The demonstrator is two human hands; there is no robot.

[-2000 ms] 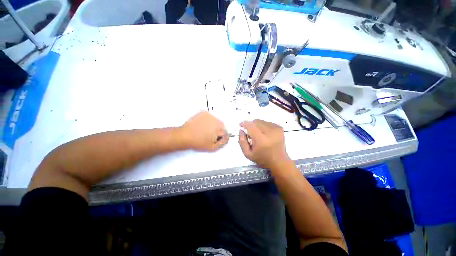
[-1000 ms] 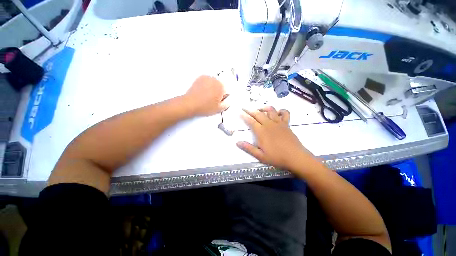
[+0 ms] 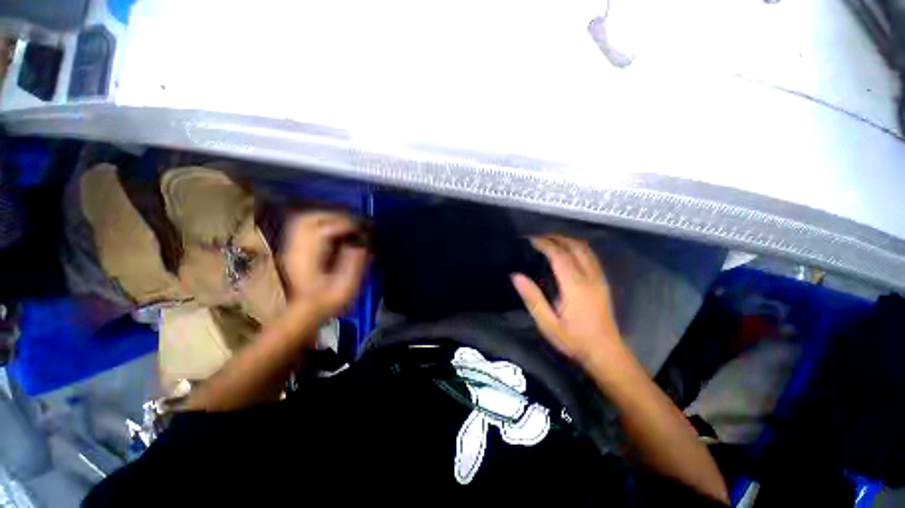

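Dark black fabric (image 3: 447, 253) lies over the wearer's lap below the table edge. My left hand (image 3: 325, 260) is at its left side, blurred, with curled fingers; whether it grips the fabric's edge cannot be told. My right hand (image 3: 571, 298) is at the fabric's right side, thumb and fingers apart, with the fingertips against or just over the dark cloth. A small pale scrap or thread bit (image 3: 609, 42) lies on the white table (image 3: 397, 69).
A ruler strip (image 3: 516, 186) runs along the table's front edge. Tan glove-shaped pieces (image 3: 203, 223) are stacked at the left below the table. A blue bin (image 3: 60, 342) is at the lower left, another (image 3: 769, 293) at the right with dark pieces. A thin thread crosses the tabletop at right.
Both hands have left the tabletop and moved down to the lap. The view has tilted down, so the sewing machine and tools are out of the picture and the lap and tan pieces show.
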